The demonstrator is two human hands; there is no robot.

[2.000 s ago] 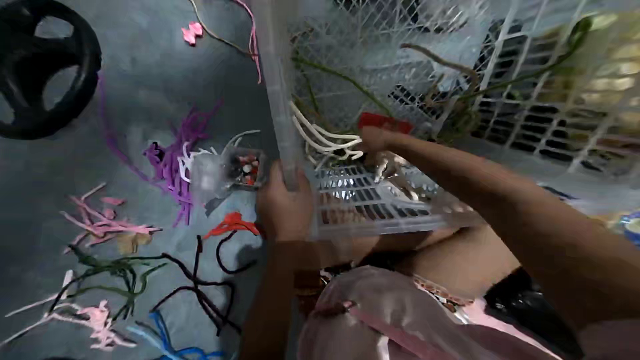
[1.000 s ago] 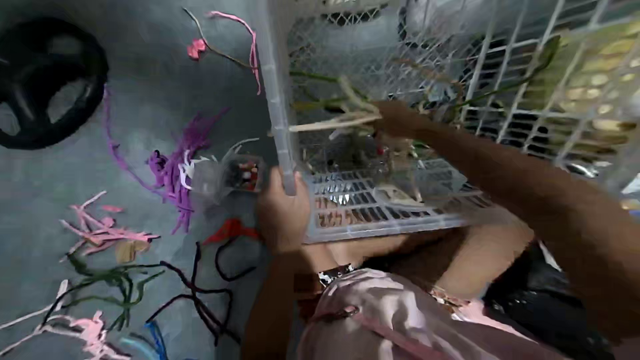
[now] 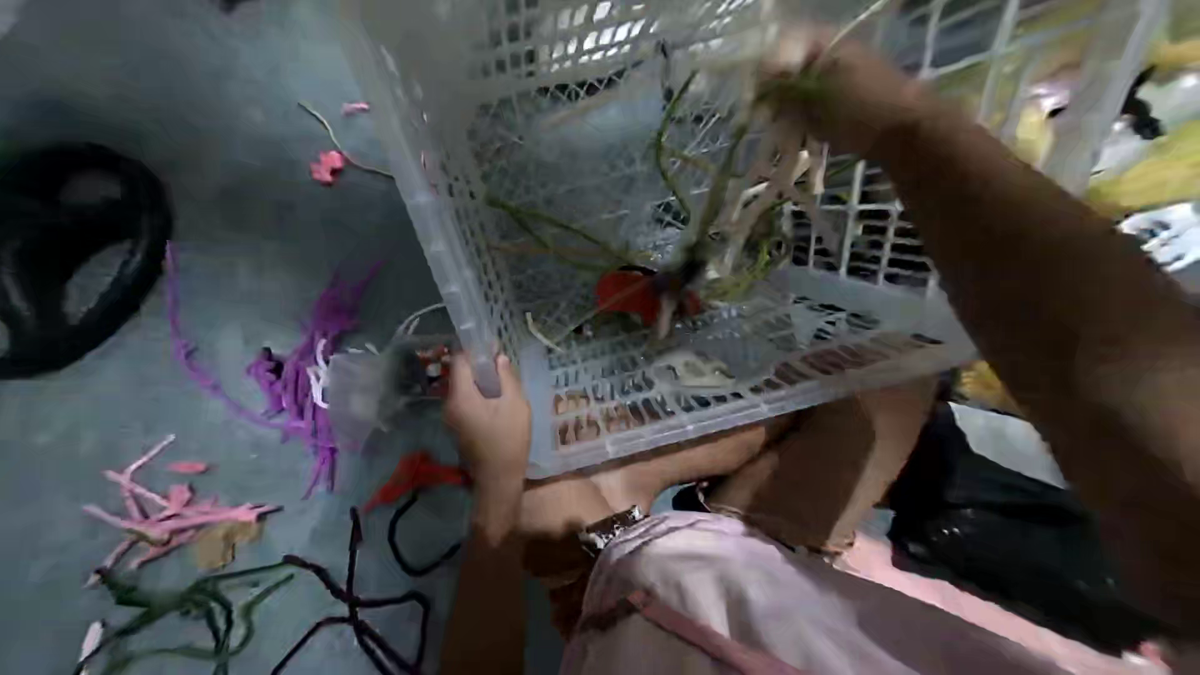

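Note:
My left hand point(image 3: 487, 412) grips the near left corner of a clear plastic lattice crate point(image 3: 656, 445), which tilts over my lap. Inside the crate's far right part, my right hand point(image 3: 825, 89) is closed on a tangled bunch of green and beige strands point(image 3: 750, 197) that hangs down, blurred by motion. A red piece point(image 3: 630, 292) lies under the bunch, and a whitish piece point(image 3: 694, 368) rests near the crate's close side. More green strands point(image 3: 562, 230) reach across the crate from its left wall.
On the grey floor at left lie purple strands point(image 3: 319, 375), pink strands point(image 3: 169, 516), green strands point(image 3: 216, 600), dark strands point(image 3: 352, 600), a red piece point(image 3: 412, 476) and a small clear container point(image 3: 366, 394). A black steering wheel point(image 3: 155, 216) is far left, a black bag point(image 3: 994, 534) right.
My right hand has moved up and to the right inside the crate, with the tangled bunch in it. The white strands it held earlier no longer stick out leftward. My left hand stays on the crate's corner.

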